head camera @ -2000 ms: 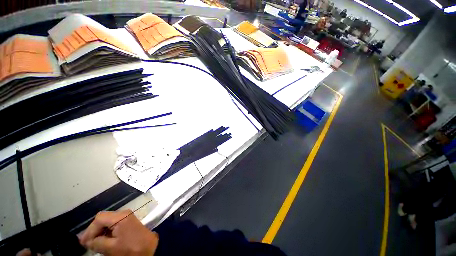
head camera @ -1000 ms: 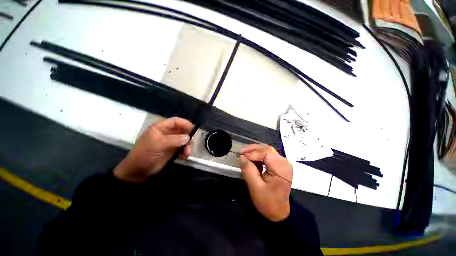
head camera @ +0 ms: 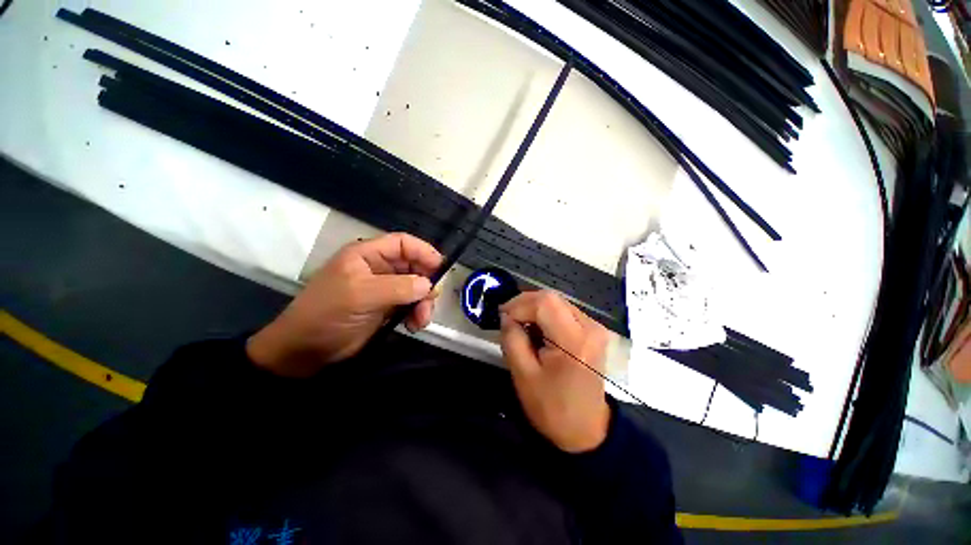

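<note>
My left hand (head camera: 357,303) pinches a narrow black strap (head camera: 519,158) near its lower end; the strap slants up and away across the board. My right hand (head camera: 559,357) holds a very thin dark applicator (head camera: 589,367) pen-like, its fingertips at the right rim of the paint pot. The round black paint pot (head camera: 476,297) stands between my hands, with a bright white reflection on its dark liquid. The applicator's tip is hidden by the fingers and pot. The working bundle of black straps (head camera: 256,158) lies flat under the held strap.
A crumpled, black-smeared white rag (head camera: 668,293) lies right of the pot, beside short strap ends (head camera: 751,373). The beige-grey board (head camera: 426,128) is under the bundle. Loose curved straps (head camera: 681,154), a larger strap stack (head camera: 708,64), a hanging strap bundle (head camera: 892,351) and orange-brown panels (head camera: 886,40) lie beyond.
The view has swung down from the aisle onto the table. Since one second ago, my right hand has moved left to the pot's rim; my left hand still holds the strap.
</note>
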